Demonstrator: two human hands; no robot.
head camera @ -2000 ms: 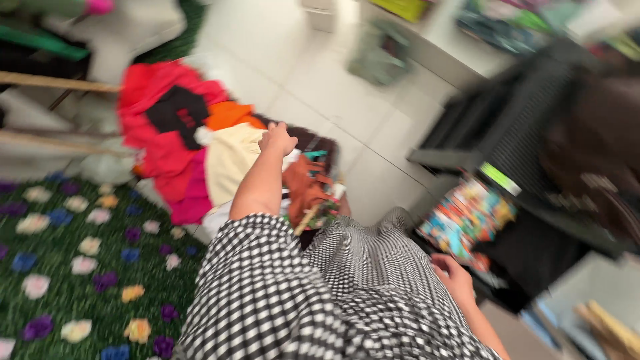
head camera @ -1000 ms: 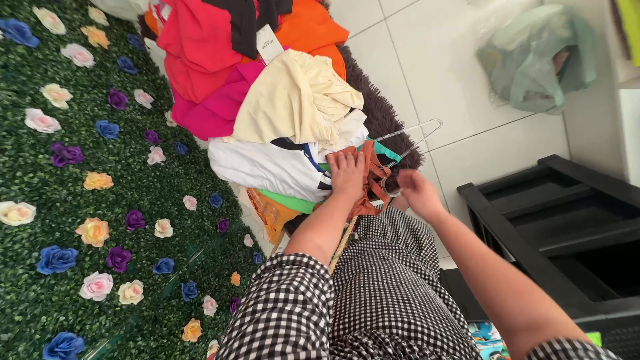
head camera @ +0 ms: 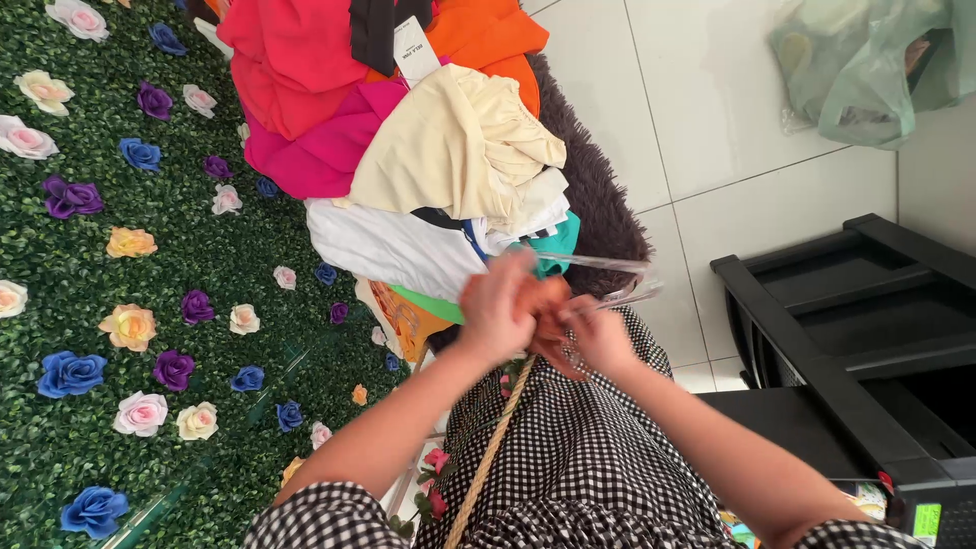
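Observation:
My left hand [head camera: 499, 309] grips a rust-orange garment [head camera: 550, 309] at the near end of a clothes pile. Close on its right, my right hand [head camera: 602, 335] is closed on a clear plastic hanger [head camera: 602, 263], whose blurred arms stick out to the right; part of the hanger is hidden by the hands and cloth. Beyond lie a white garment [head camera: 396, 248], a cream garment [head camera: 450, 145] with gathered edges, a magenta one [head camera: 328, 152], a red one [head camera: 293, 61] and an orange one [head camera: 488, 38]. A white tag [head camera: 415, 52] rests on the cream garment's far side.
The pile lies on a dark shaggy rug [head camera: 602, 191] over white floor tiles [head camera: 762, 84]. Artificial hedge with fabric flowers [head camera: 229, 366] covers the left. A rope [head camera: 488, 465] runs near my dress. Black plastic shelving [head camera: 823, 366] stands at the right, below a green plastic bag [head camera: 862, 84].
Two seconds ago my right hand was low by the black shelving; it is now beside my left hand at the rust-orange garment. The view has turned and come closer to the pile.

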